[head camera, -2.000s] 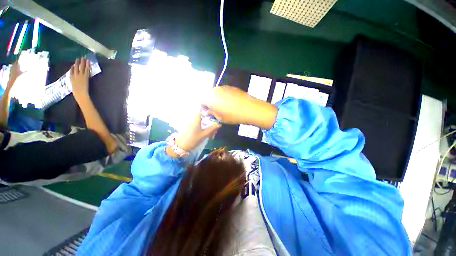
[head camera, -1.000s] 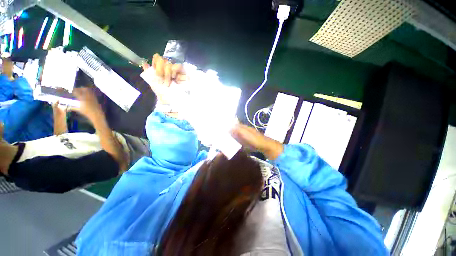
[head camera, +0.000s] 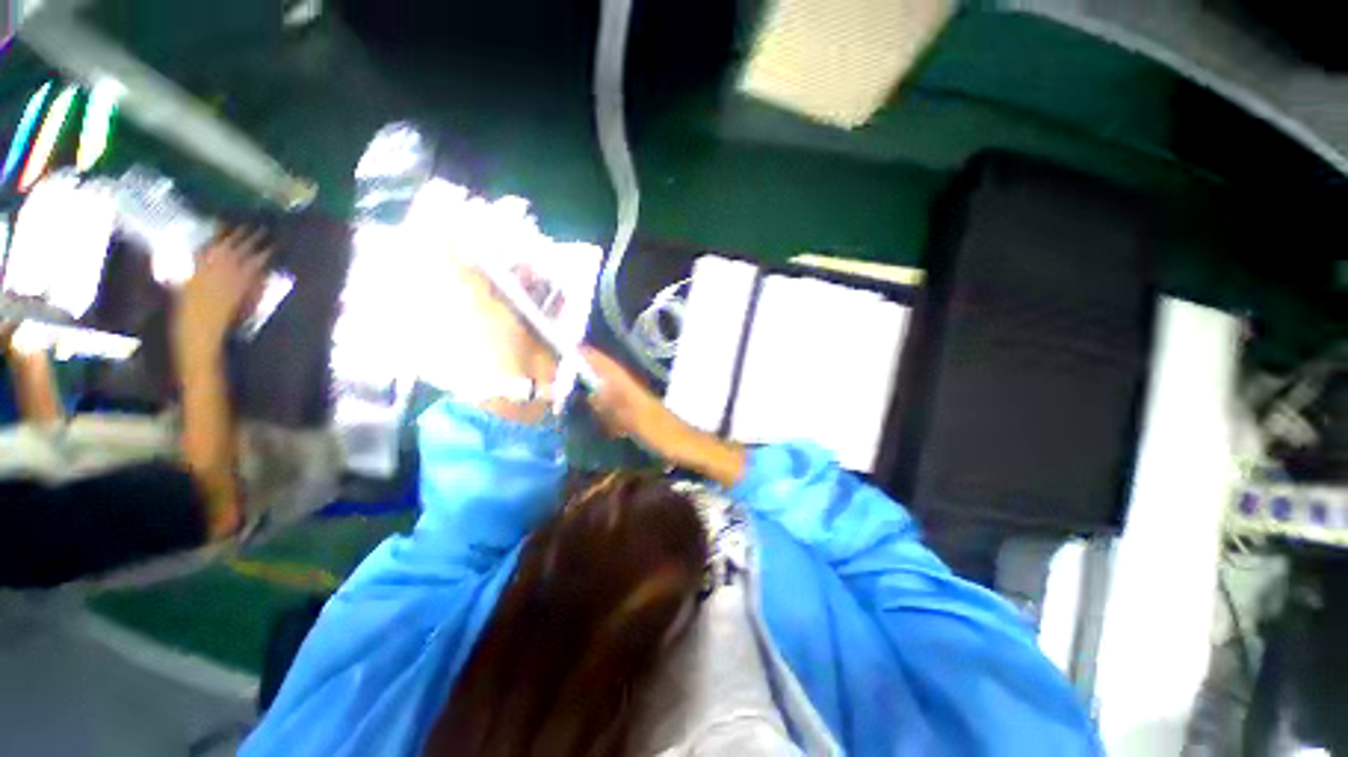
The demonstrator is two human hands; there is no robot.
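Note:
A slim white unit is seen edge-on and tilted between my two hands. My left hand is partly lost in glare and holds the unit's side. My right hand grips its lower right end with the fingers. Behind my left hand stands a glaring white stack, its details overexposed. A shiny clear plastic tray shows along the stack's left side. Motion blur hides the exact finger contact.
White units lie in a dark tray on the right. A white cable runs down to a loose coil. A large black tray is farther right, and a perforated board is at the back. A co-worker's hand is at the left.
The view has shifted. The unit, broad side showing a second ago, is now edge-on. My left hand has come down from the stack's top, and both hands are closer together.

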